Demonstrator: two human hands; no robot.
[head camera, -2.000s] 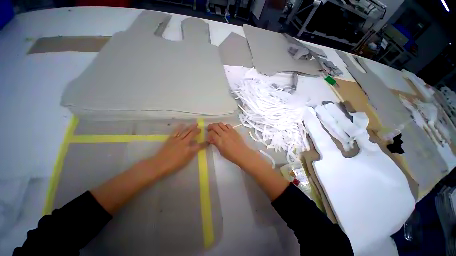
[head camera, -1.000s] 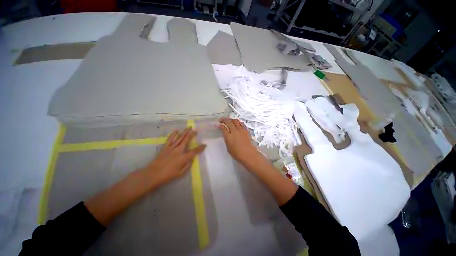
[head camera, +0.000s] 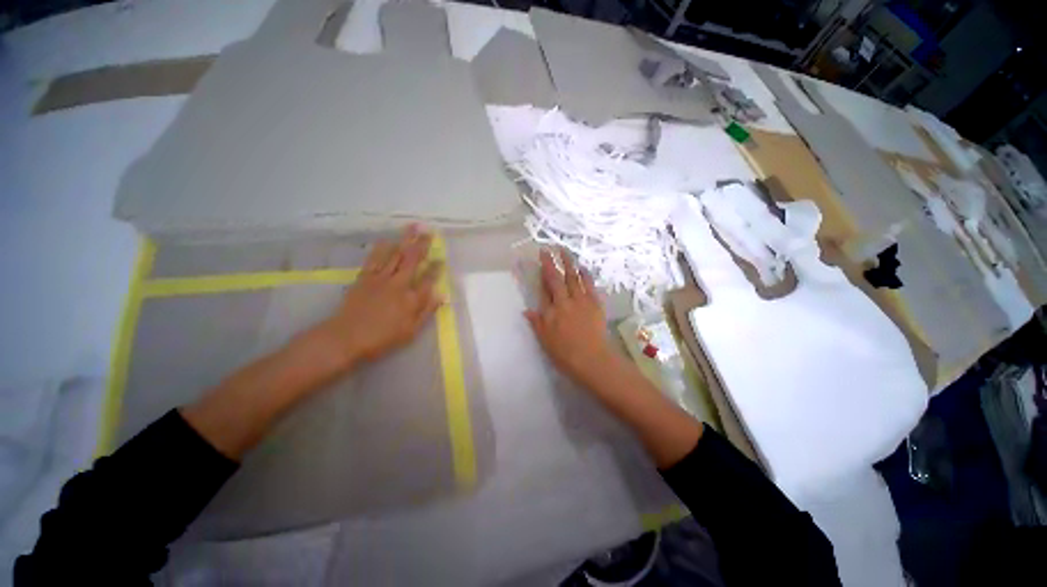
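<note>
The grey-beige template (head camera: 287, 401) lies flat in front of me, marked with straight yellow tape (head camera: 456, 401). My left hand (head camera: 394, 300) lies palm down on the template, its fingertips near the top of the upright tape. My right hand (head camera: 568, 312) lies palm down farther right, fingers a little apart, just left of the white cord pile (head camera: 597, 212). No object shows in either hand; what lies under the palms is hidden. A pale patch of panel or table shows between the forearms.
A stack of grey-beige panels (head camera: 310, 126) lies beyond the template. White strap-shaped panels (head camera: 804, 355) lie at the right. A clear glue bottle (head camera: 652, 346) with red marks lies beside my right forearm. A black scrap (head camera: 884, 266) and a green object (head camera: 737, 132) lie farther off.
My left hand has flattened near the tape's top end. My right hand's fingers have spread, and it has shifted slightly right. The view has tilted down, showing more at the near table edge.
</note>
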